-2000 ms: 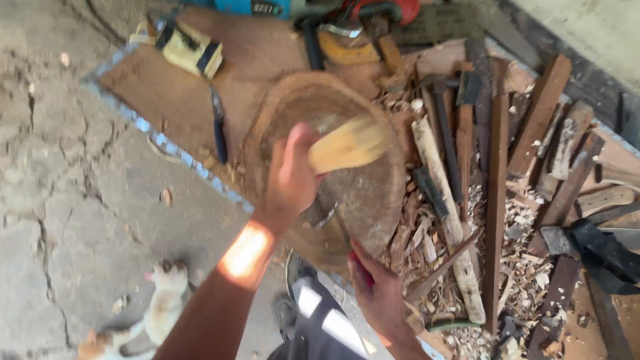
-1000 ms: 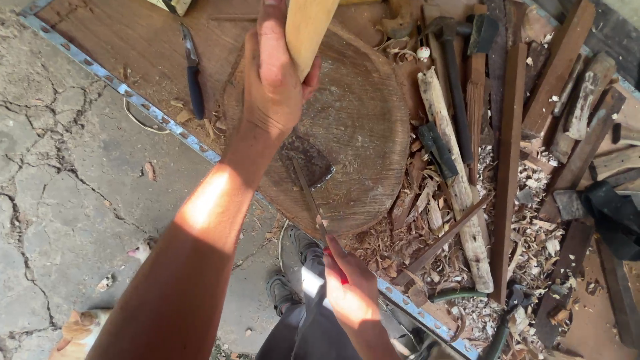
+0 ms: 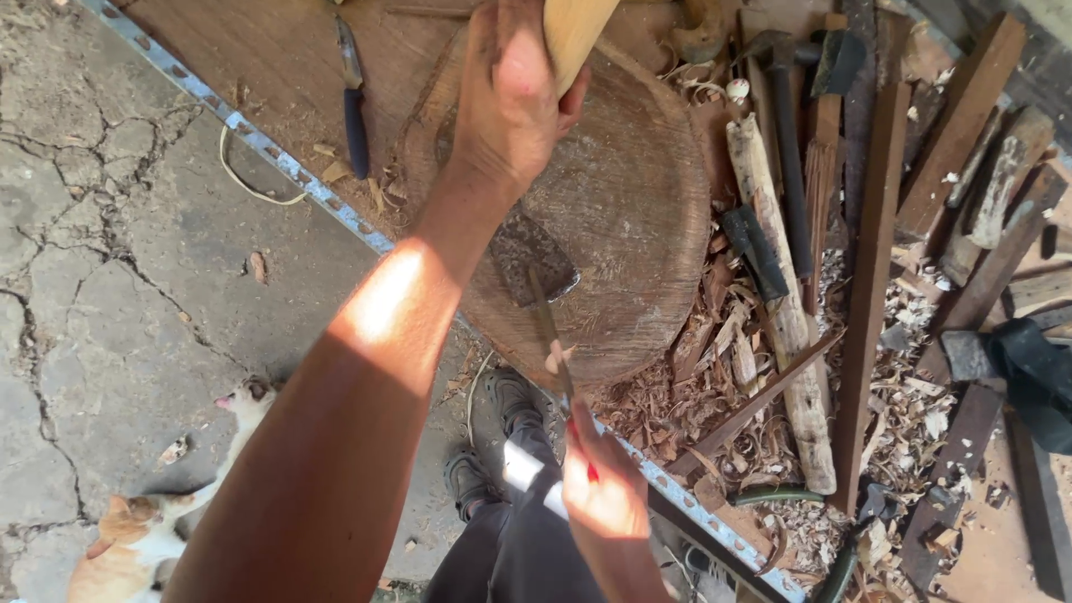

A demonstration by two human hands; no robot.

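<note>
My left hand (image 3: 511, 100) is closed around a pale, smooth wooden piece (image 3: 578, 38) over a round wooden chopping block (image 3: 620, 226). Below its wrist lies a dark, broad metal blade (image 3: 532, 255) with a bright edge, partly hidden by my forearm; whether it joins the wooden piece is hidden. My right hand (image 3: 603, 477), near the board's front edge, grips the red handle of a thin, long metal tool (image 3: 548, 331). The tool's far end lies across the blade, and a small light chip shows along its shaft. Left of the block is a dark-handled knife (image 3: 355, 117).
Right of the block are wood shavings (image 3: 720, 368), a hammer (image 3: 785, 126), a bark-patched stick (image 3: 783, 310) and several brown wooden strips (image 3: 875, 293). A perforated metal strip (image 3: 276, 155) edges the board. A white and orange cat (image 3: 126, 536) is on the cracked concrete floor.
The view has shifted, bringing the block nearer the top. My left hand and the wooden piece have moved to the block's far side; the right hand keeps its hold on the red-handled tool.
</note>
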